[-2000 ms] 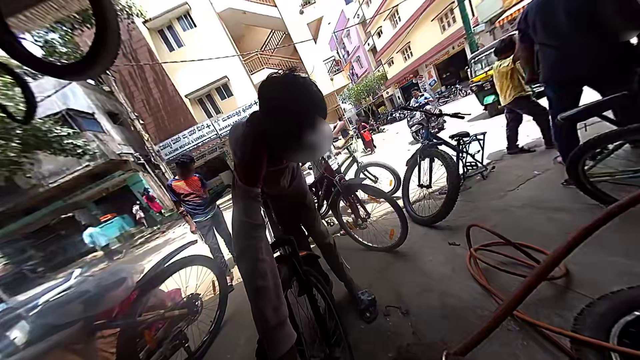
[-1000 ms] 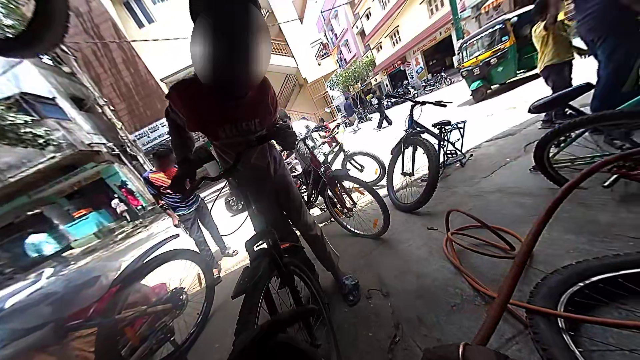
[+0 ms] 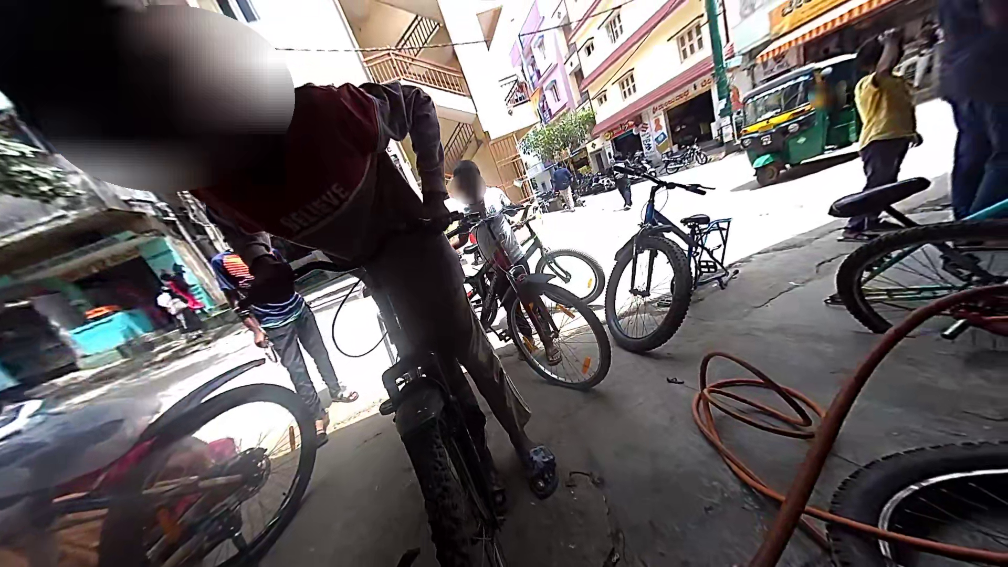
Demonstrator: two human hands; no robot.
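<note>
Neither of my hands can be made out. Straight ahead a bicycle's knobby front tyre (image 3: 441,480) points toward me, with a dark mudguard (image 3: 417,405) above it. A person in a maroon and grey top (image 3: 339,181) leans over this bicycle, with both hands at its handlebar. A thick orange-brown air hose (image 3: 827,441) rises across the right side, and its loops (image 3: 717,394) lie on the ground. At the bottom right is a spoked wheel with a knobby tyre (image 3: 858,488). A small dark shape at the bottom edge is too unclear to name.
A bicycle's rear wheel (image 3: 303,449) is at the left. Beyond stand a red-and-black bicycle (image 3: 602,354), a blue bicycle (image 3: 681,303) and, at right, a bicycle with a black saddle (image 3: 878,197). Several people stand around. A green auto rickshaw (image 3: 811,126) is on the street.
The person at the bicycle, upright a second ago, now bends forward over the handlebar. More of the auto rickshaw shows than two seconds ago.
</note>
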